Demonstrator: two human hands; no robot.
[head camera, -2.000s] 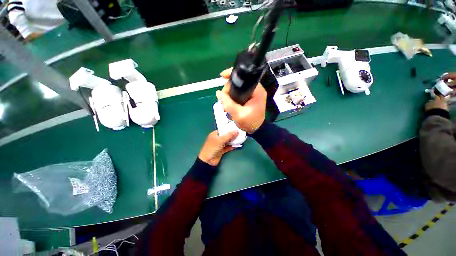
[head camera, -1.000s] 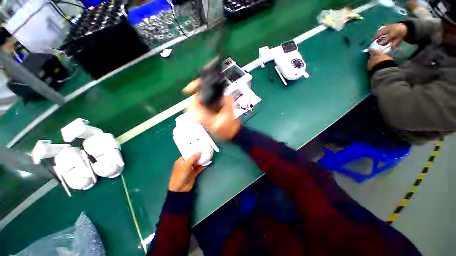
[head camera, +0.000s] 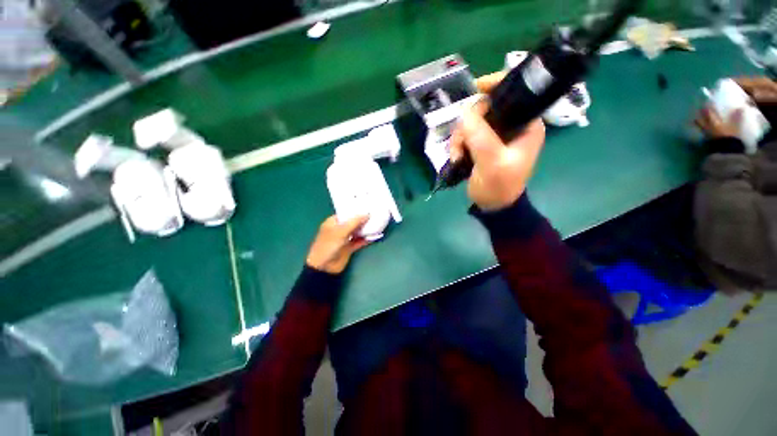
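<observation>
A white security camera (head camera: 359, 189) lies on the green bench in front of me, its bracket arm pointing up and right. My left hand (head camera: 335, 243) holds its lower end. My right hand (head camera: 501, 152) grips the black electric screwdriver (head camera: 538, 89), which is tilted with its thin tip pointing down and left above the bench, apart from the camera. The screw feeder (head camera: 439, 85) stands just behind and left of my right hand, which partly hides it.
Two white cameras (head camera: 143, 194) (head camera: 201, 180) lie at the left. A clear bag of small parts (head camera: 152, 328) lies nearer left. Another camera (head camera: 569, 106) is partly hidden behind the screwdriver. A neighbouring worker's hands hold a white part (head camera: 738, 111) at the right. A crumpled bag (head camera: 654, 38) lies far right.
My right hand and the screwdriver have moved right, away from the camera, and the screwdriver now leans. My left hand still holds the camera. The view has also turned.
</observation>
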